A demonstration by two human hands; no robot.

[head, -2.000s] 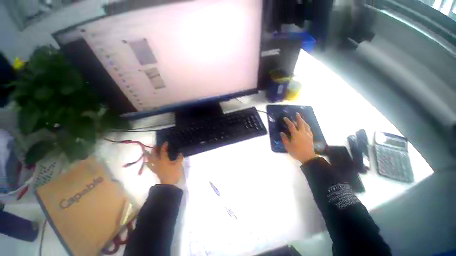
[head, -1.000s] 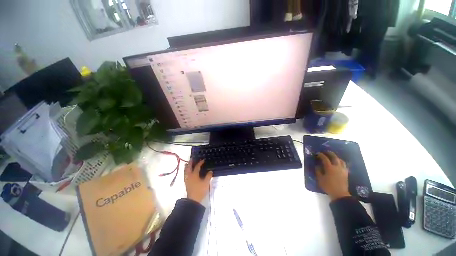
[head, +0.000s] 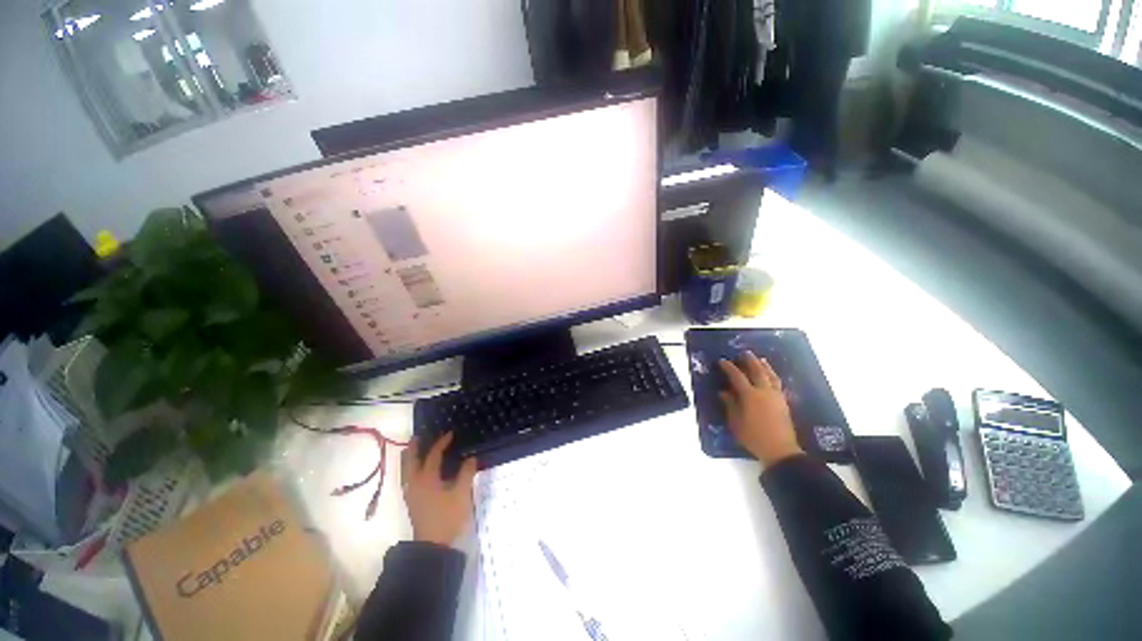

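Observation:
My left hand [head: 438,492] rests at the left end of the black keyboard [head: 551,398], fingertips on its near left keys, holding nothing. My right hand [head: 759,411] lies on the dark mouse pad [head: 814,376], fingers curved over a dark mouse that is mostly hidden under it. The large monitor [head: 501,238] behind the keyboard shows a bright white window with a list at its left. White paper [head: 676,526] lies in front of the keyboard, its edges hard to tell from the desk. A pen [head: 554,564] lies on it.
A tan "Capable" notebook [head: 232,564] lies at the left, near a red cable [head: 370,466] and a leafy plant [head: 188,351]. At the right are a flat black phone [head: 902,498], a black stapler [head: 937,447] and a grey calculator [head: 1027,455]. A dark cup [head: 710,286] stands beside the monitor.
The camera view has swung, shifting the whole desk in the picture. Both hands keep about the same places, left on the keyboard and right on the mouse pad.

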